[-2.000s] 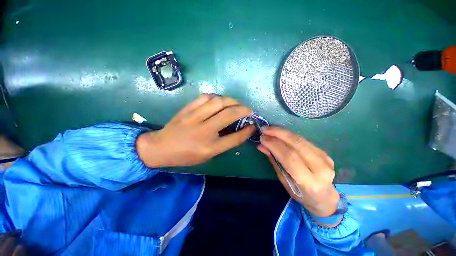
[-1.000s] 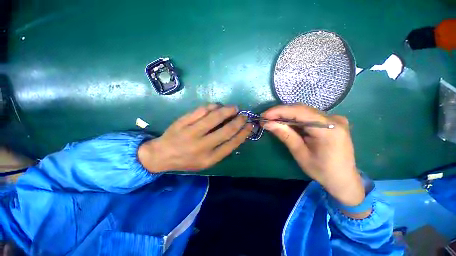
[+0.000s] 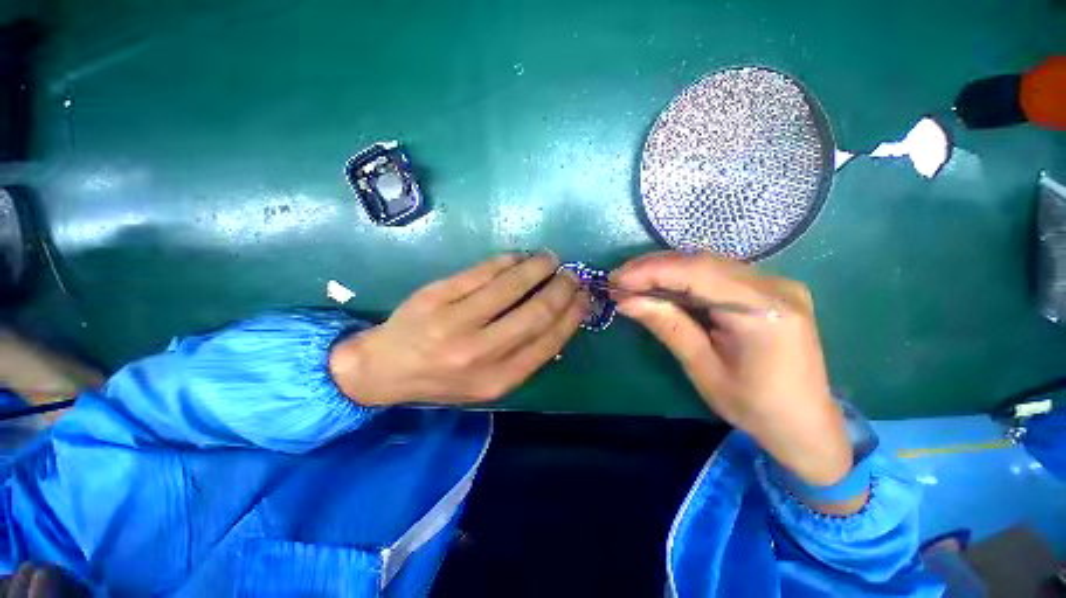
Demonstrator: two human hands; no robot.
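My left hand (image 3: pixel 468 333) holds a small dark watch housing (image 3: pixel 599 306) with a shiny rim under its fingertips, near the front edge of the green bench. The fingers hide much of it. My right hand (image 3: pixel 742 345) pinches thin tweezers (image 3: pixel 690 298) between thumb and fingers, with the tips at the housing. Any tiny part at the tips cannot be made out. A second dark housing (image 3: pixel 386 185) with an open, pale centre lies on the bench, up and left of my hands.
A round silver-grey speckled dish (image 3: pixel 739 164) stands behind my right hand, with a white piece (image 3: pixel 927 147) to its right. An orange and black screwdriver (image 3: pixel 1040 96) lies at the far right, above a clear bag (image 3: pixel 1052 248). A white scrap (image 3: pixel 339 291) lies near my left sleeve.
Since two seconds ago my right hand has moved right and the tweezers have swung from steep to nearly level. In the last second both hands have barely moved; the view has shifted slightly.
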